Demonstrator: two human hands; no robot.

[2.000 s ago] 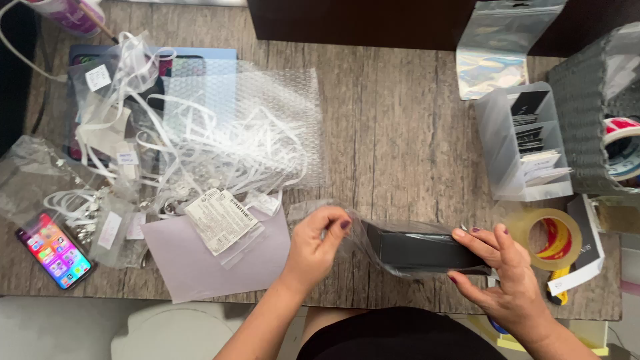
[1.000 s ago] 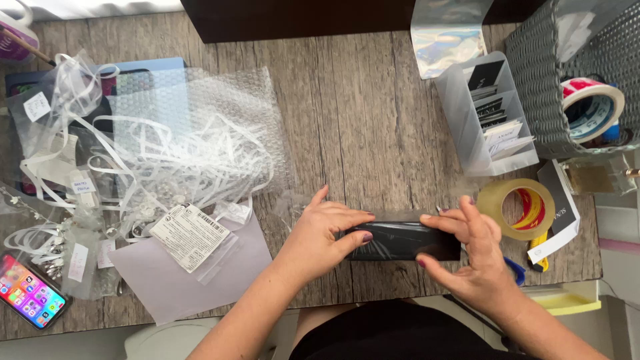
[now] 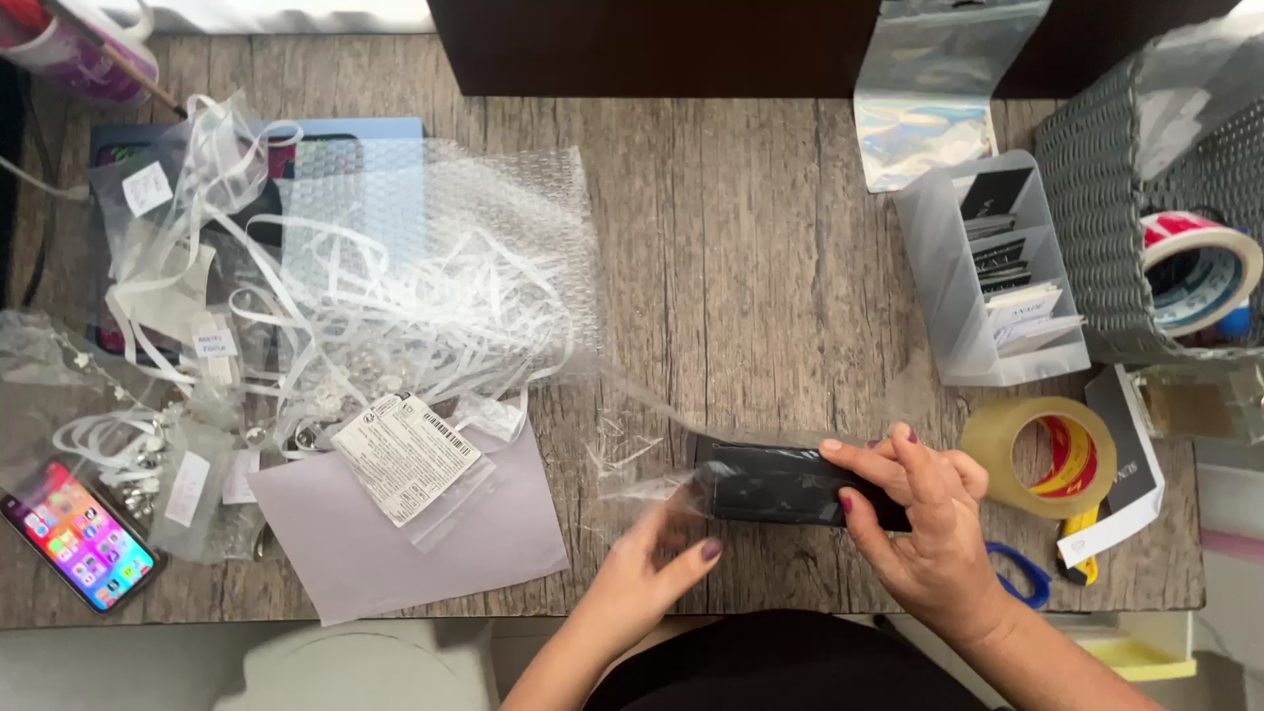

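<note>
A black box [image 3: 780, 484] in clear plastic wrap lies near the front edge of the wooden table. My right hand [image 3: 918, 523] grips the box's right end between thumb and fingers. Loose clear film [image 3: 637, 459] spreads from its left end. There my left hand [image 3: 652, 573] is at the film, slightly blurred, thumb apart from the fingers; whether it pinches the film cannot be made out. A roll of clear packing tape [image 3: 987, 464] lies just right of my right hand, with blue scissor handles [image 3: 1022, 575] below it.
White ribbons [image 3: 434, 296] and bubble wrap [image 3: 553, 197] cover the left side, beside a lilac sheet [image 3: 395, 563] and a phone [image 3: 84, 538]. A divided plastic card holder [image 3: 928, 286], a woven basket [image 3: 1096, 197] and a yellow cutter [image 3: 1083, 563] are at the right.
My left hand has moved off the top of the box to the film at its left end. My right hand still holds the right end.
</note>
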